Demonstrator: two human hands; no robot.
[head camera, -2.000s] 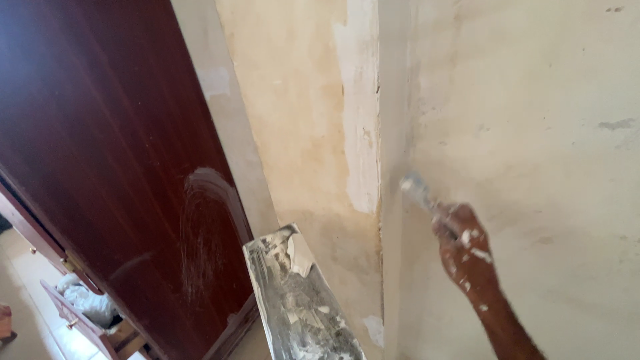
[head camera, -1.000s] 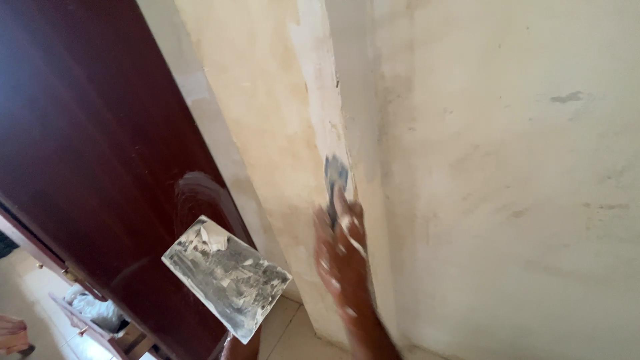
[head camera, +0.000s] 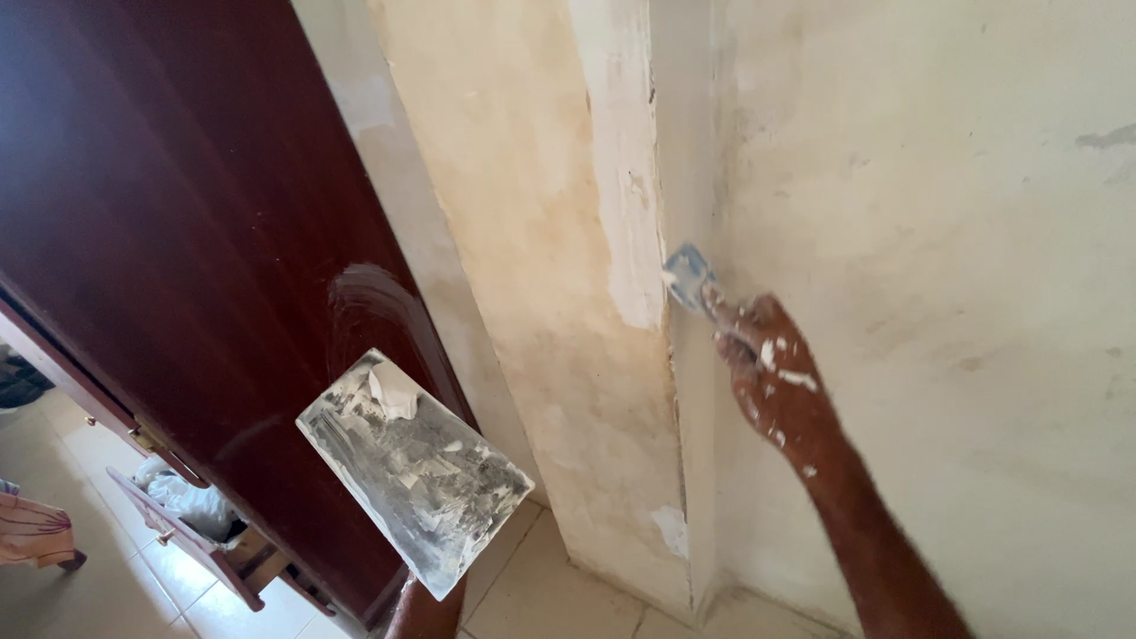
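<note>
My right hand (head camera: 772, 373), spotted with white filler, grips a small putty knife (head camera: 690, 277) whose smeared blade is at the edge of the wall corner (head camera: 661, 248). A strip of white filler (head camera: 626, 177) runs down the wall beside that edge, with a small patch of it (head camera: 672, 531) low down. At lower left, a flat rectangular board (head camera: 417, 470) carries dark smears and a lump of white filler (head camera: 393, 390) near its upper end. My left hand (head camera: 432, 608) is beneath the board, holding it up; its fingers are hidden behind it.
A dark red wooden wardrobe (head camera: 204, 231) with a pale dusty smear stands at left. Its open drawer (head camera: 186, 550) holds a plastic bag (head camera: 191, 499). Patterned orange cloth (head camera: 35, 530) shows at the left edge. Floor tiles (head camera: 555, 577) meet the wall's foot; a stained wall (head camera: 932, 266) lies at right.
Since a second ago, my right hand with the putty knife has moved off the filler strip to the right of the corner edge. The board remains held at lower left.
</note>
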